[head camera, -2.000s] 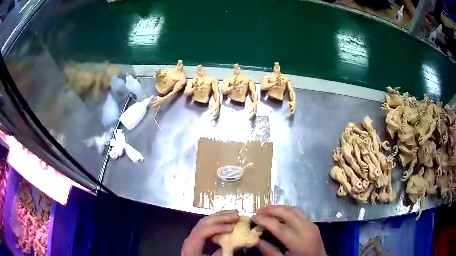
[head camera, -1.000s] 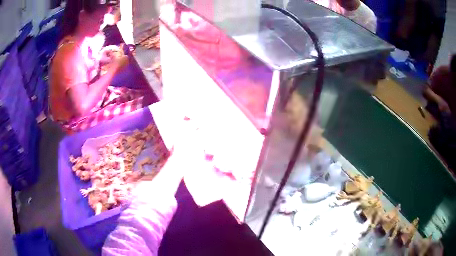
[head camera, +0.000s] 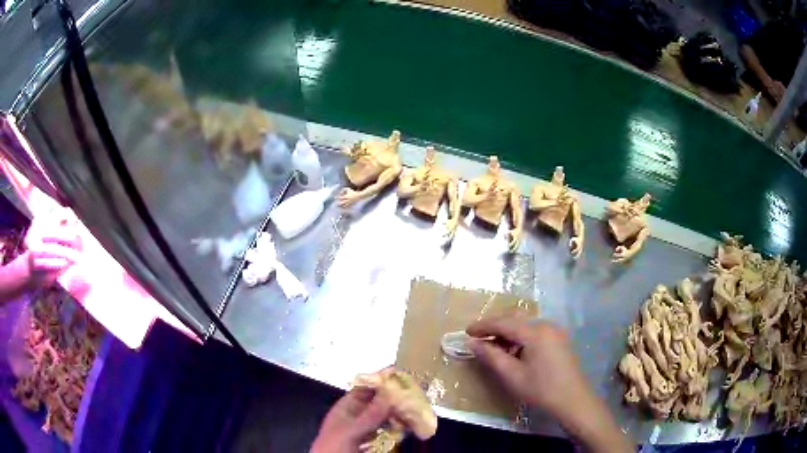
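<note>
My left hand (head camera: 354, 423) is at the bottom, holding a tan figure torso (head camera: 403, 400) just off the table edge. My right hand (head camera: 538, 363) is over the brown cardboard pad (head camera: 426, 318), its fingertips pinched at the rim of the small clear dish (head camera: 457, 345). Whether they grip a thin stick is hidden. Several torsos with arms, such as the middle one (head camera: 492, 196), stand in a row along the conveyor side. The loose arm pile (head camera: 668, 354) lies right of the cardboard, and the larger torso pile (head camera: 761, 327) is at far right.
A white squeeze bottle (head camera: 301, 212) and a crumpled white wipe (head camera: 270, 268) lie at left beside a clear panel. The green conveyor belt (head camera: 495, 97) runs beyond the table. Another person's hand (head camera: 46, 257) is at the left edge, by a glaring pink-white surface (head camera: 97, 283) above tan parts.
The view swung left to the lit box and parts crate, then back to the table. Another torso now stands at the row's right end. My right hand has moved onto the dish.
</note>
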